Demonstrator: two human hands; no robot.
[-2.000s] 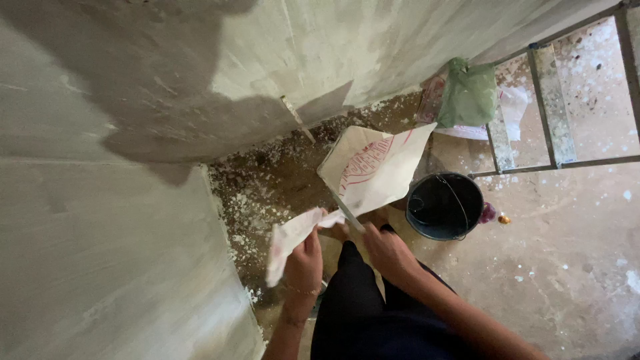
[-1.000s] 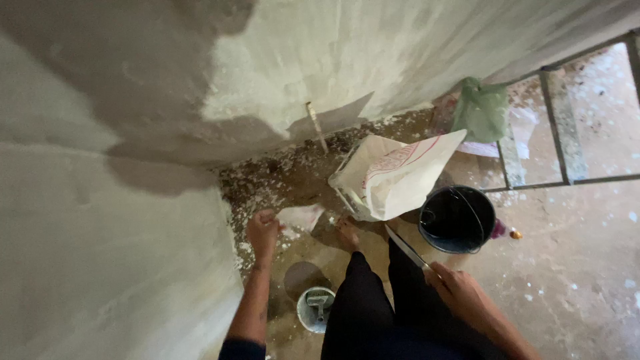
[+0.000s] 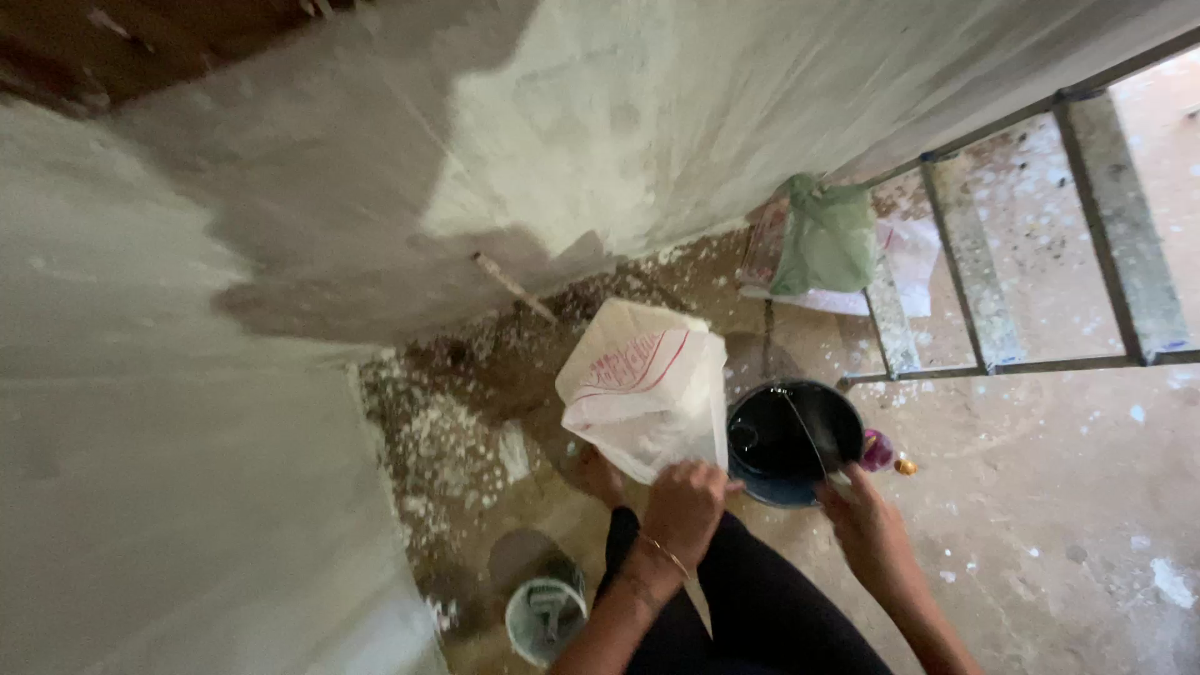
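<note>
A white woven sack (image 3: 647, 384) with red printing stands upright on the floor, its top edge open. My left hand (image 3: 689, 506) is closed on the near edge of this sack. Right of it is a black bucket (image 3: 797, 431) with a thin wire handle and dark contents that look liquid. Over the bucket's near right rim is my right hand (image 3: 855, 511), blurred, with something pale at the fingers; whether that is the knife cannot be told. A pale scrap (image 3: 514, 452) lies on the floor left of the sack.
A small tub (image 3: 546, 619) with a scraper-like tool in it stands by my legs. A metal ladder (image 3: 980, 272) is at the right, near a green bag (image 3: 830, 239). A stick (image 3: 514, 289) leans at the wall. A purple object (image 3: 876, 450) lies beside the bucket.
My left hand has moved right, from a pale scrap to the sack's edge. My right hand, which held a knife in the earlier frames, has moved to the bucket's rim.
</note>
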